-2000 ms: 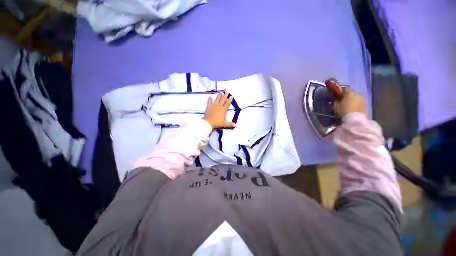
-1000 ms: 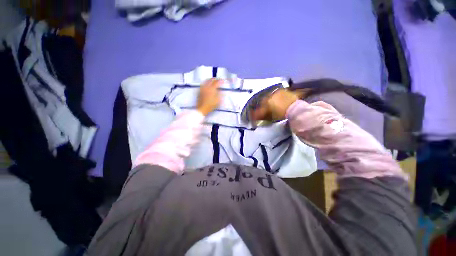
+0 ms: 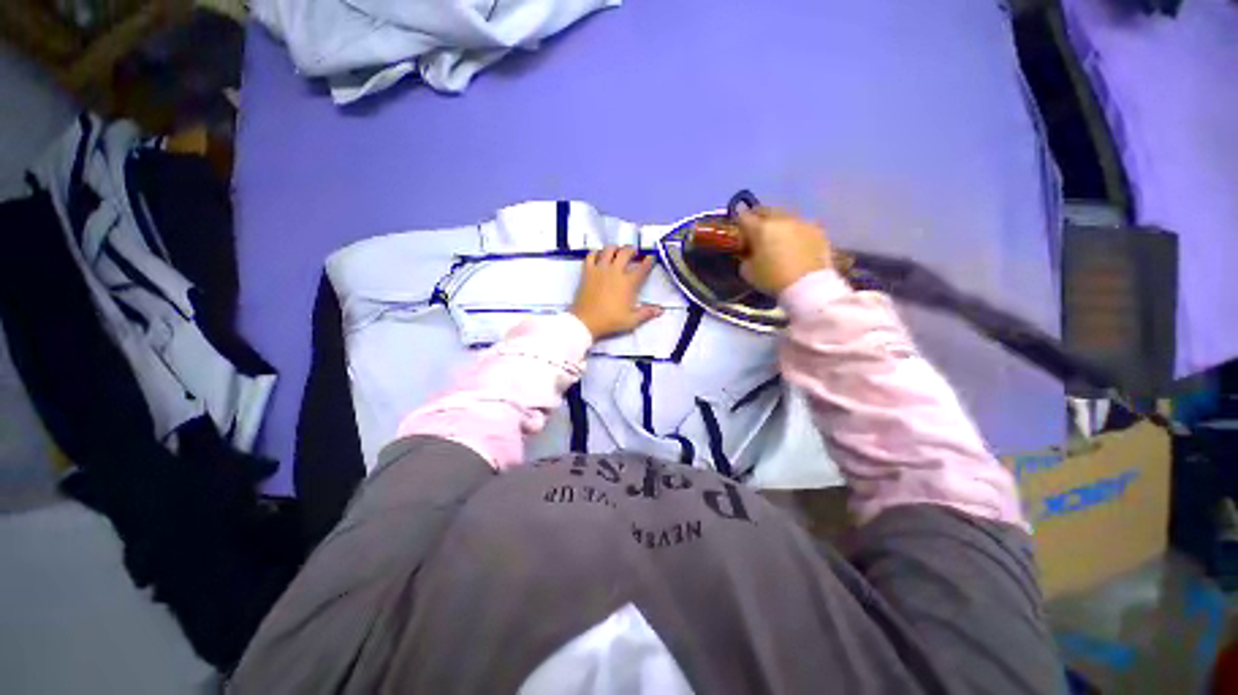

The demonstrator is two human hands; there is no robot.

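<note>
The white garment with black lines (image 3: 394, 292) lies on the purple-blue padded table (image 3: 815, 109) nearest me. A long white panel outlined in black (image 3: 523, 296) lies across it. My left hand (image 3: 618, 292) rests palm down on the panel's right part, holding nothing that I can see. My right hand (image 3: 785, 250) grips the reddish-brown handle of the steam iron (image 3: 720, 278). The iron's soleplate is over the garment's upper right part, its tip pointing left, close to my left fingertips. Whether it presses flat cannot be told.
A crumpled white garment pile (image 3: 435, 41) lies at the far edge. Black and white garments (image 3: 149, 285) hang at left. The iron's dark hose (image 3: 978, 319) runs right, past the dark iron rest (image 3: 1120, 292). A cardboard box (image 3: 1107, 509) stands at lower right.
The iron went from the bare table at right onto the garment, over its middle, then slightly up and right. My left hand lifted or slid left, then came back flat on the panel.
</note>
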